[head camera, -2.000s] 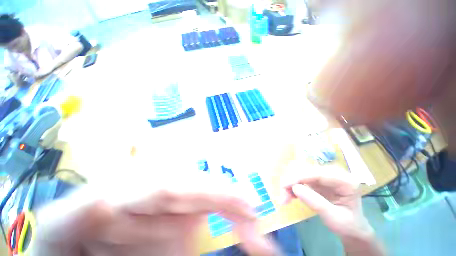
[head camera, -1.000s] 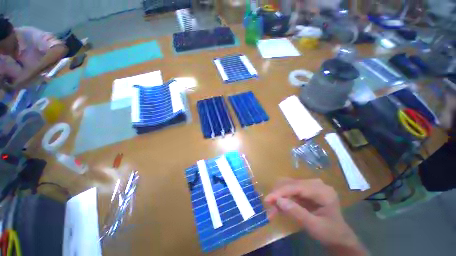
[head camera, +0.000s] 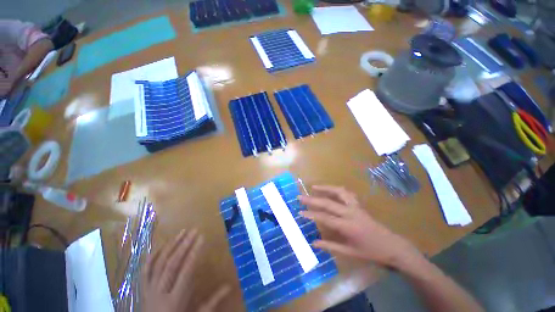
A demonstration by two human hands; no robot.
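Observation:
A blue solar cell panel (head camera: 283, 244) with thin pale lines lies before me at the bench's near edge. Two white strips (head camera: 293, 228) lie lengthwise across it, and small dark pieces (head camera: 266, 216) lie near them. My right hand (head camera: 347, 222) is open at the panel's right edge, its fingers apart over or touching that edge. My left hand (head camera: 176, 274) is open and slightly blurred, left of the panel, cut off by the bottom edge. Neither hand holds anything visible.
Tabbing ribbon (head camera: 137, 244) lies left, with more ribbon (head camera: 394, 175) right. Two tabbed cell stacks (head camera: 257, 124) and a curved panel stack (head camera: 170, 109) lie beyond. A grey cylinder (head camera: 417, 76), white strips (head camera: 377, 122) and red-yellow handles (head camera: 530, 131) are right. A person's arm shows upper left.
My left hand has come into view at the lower left. My right hand has moved up and left to the panel's right edge, and its fingers have spread. The view has tilted down.

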